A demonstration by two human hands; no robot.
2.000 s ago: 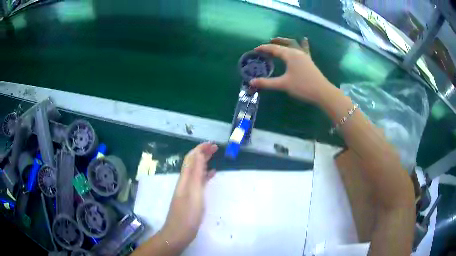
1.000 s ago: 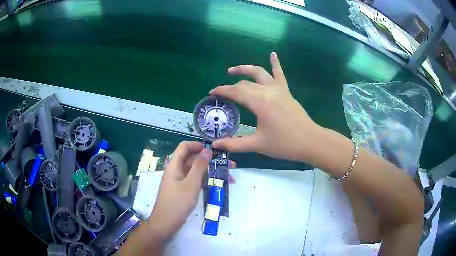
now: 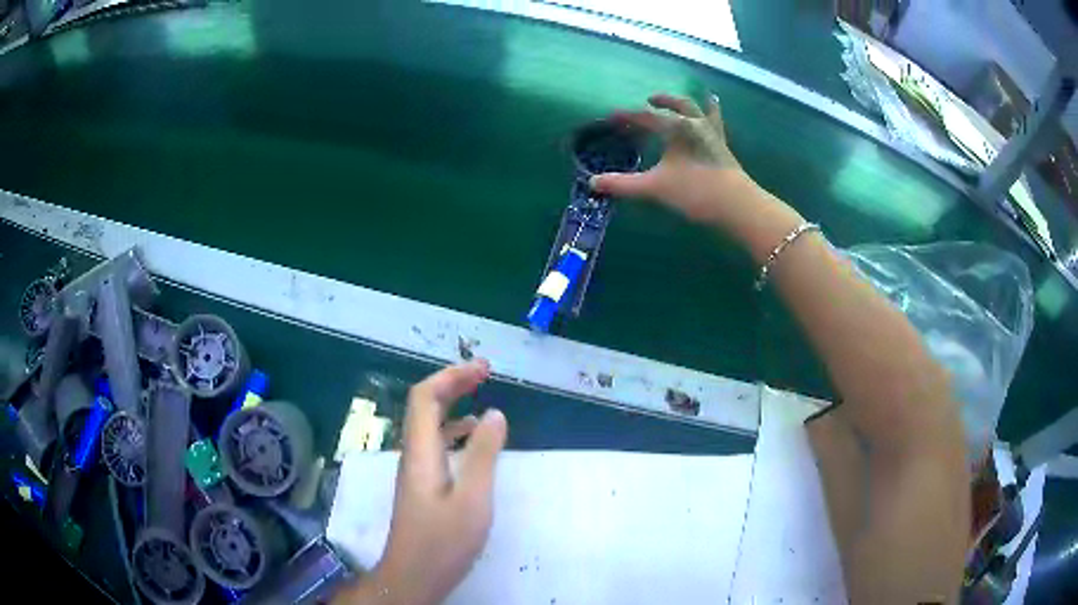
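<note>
A grey fan housing (image 3: 579,236) with a round dark head and a narrow handle is over the green belt, its handle pointing down toward the pale metal edge. A blue battery cell (image 3: 558,288) with a pale label lies along its handle, its lower end sticking out. My right hand (image 3: 697,166) holds the round head between thumb and fingers. My left hand (image 3: 443,485) is empty over the white sheet (image 3: 627,520), its fingers apart. Whether the housing touches the belt cannot be told.
Heaped grey housings (image 3: 262,449) with blue cells and a green circuit board (image 3: 206,464) lie at left. The pale metal edge (image 3: 319,305) crosses in front of the belt (image 3: 296,166). A clear plastic bag (image 3: 963,319) and brown cardboard (image 3: 833,473) are at right, beside my right arm.
The housing has moved up and right, from over the white sheet to over the belt, in my right hand. My left hand has let go of it and drawn back toward me.
</note>
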